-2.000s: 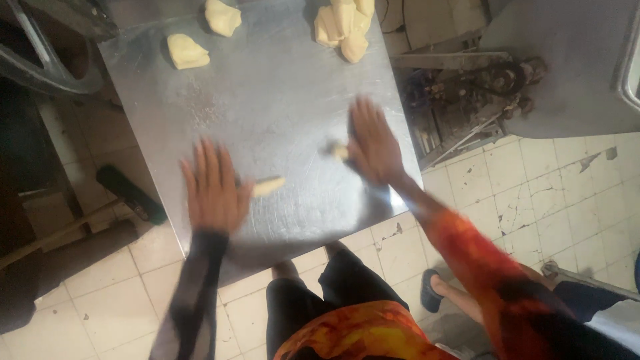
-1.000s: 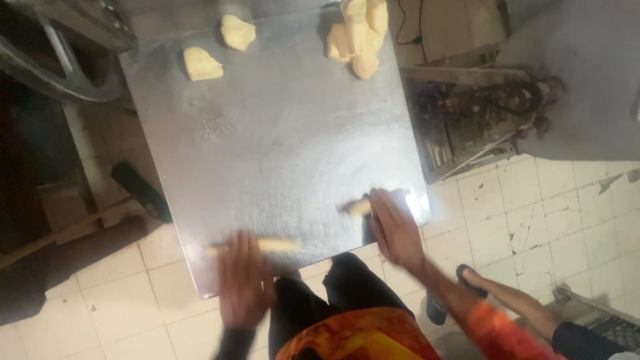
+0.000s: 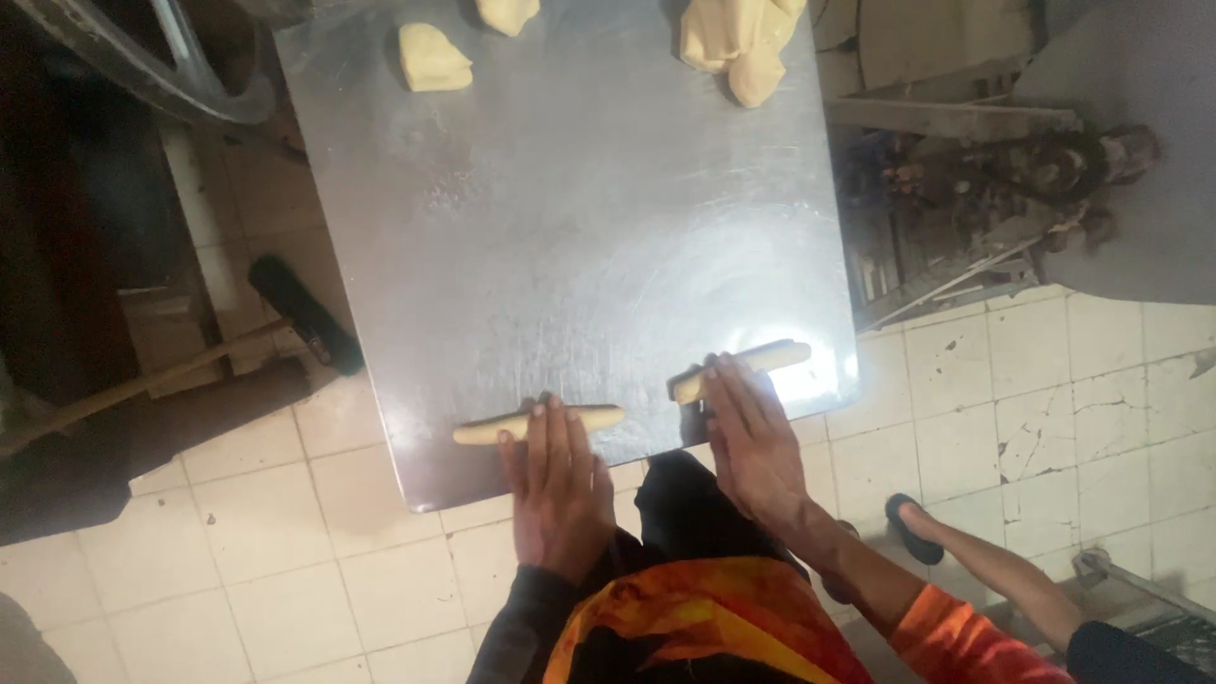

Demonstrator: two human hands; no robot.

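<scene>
Near the close edge of a metal table [image 3: 570,237], my left hand [image 3: 562,484] lies with its fingertips on the middle of a rolled strip of dough [image 3: 480,432]. To its right, my right hand [image 3: 755,442] rests its fingers on a second dough strip [image 3: 784,356], toward that strip's left part. Both hands are flat and neither grips the dough. At the far edge sit two separate dough lumps, one at the left [image 3: 434,59] and one beside it [image 3: 510,13]. A pile of dough pieces [image 3: 731,33] lies at the far right.
A large metal wheel [image 3: 190,76] stands at the upper left. A dark green brush head [image 3: 302,312] with a long handle is left of the table. Machinery [image 3: 1026,180] is right of it. Another person's leg [image 3: 1007,570] shows at the lower right, on the tiled floor.
Both hands have moved back over the table toward my body from where they were two seconds ago. The left dough strip now lies nearer the close edge, and more of both strips shows.
</scene>
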